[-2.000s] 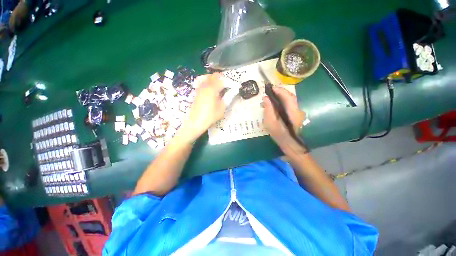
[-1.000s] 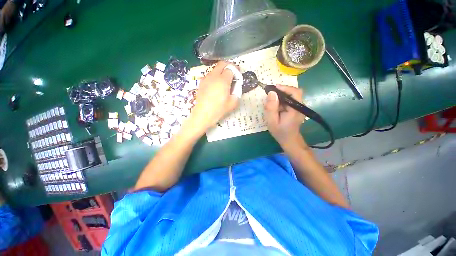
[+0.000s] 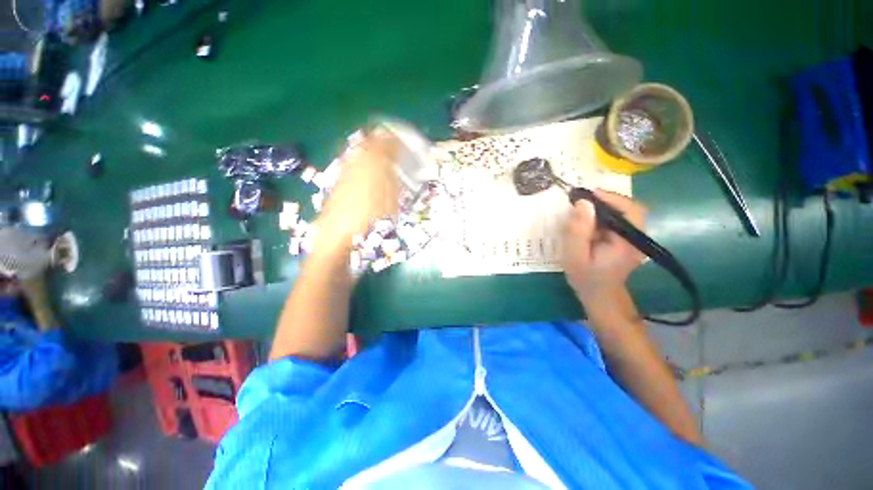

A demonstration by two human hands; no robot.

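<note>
My right hand (image 3: 605,239) holds the black soldering iron (image 3: 627,228) over the cream paper sheet (image 3: 498,215). The iron's tip is at a dark roundish assembly (image 3: 532,176) lying on the sheet. My left hand (image 3: 369,187) is blurred over the heap of small white parts (image 3: 388,243). A whitish blur shows at its fingers; whether it grips anything cannot be told. The hand hides much of the heap.
A clear hood (image 3: 550,81) stands behind the sheet. The yellow pot (image 3: 643,129), tweezers (image 3: 726,182) and blue box (image 3: 829,124) are on the right. A parts tray (image 3: 172,251), metal block (image 3: 227,268) and dark assemblies (image 3: 257,161) are left. Another worker's blue sleeve (image 3: 48,354) is far left.
My left hand has moved left from beside the dark assembly to the white heap. The iron stays at the assembly. The view has shifted, and another worker shows more at far left.
</note>
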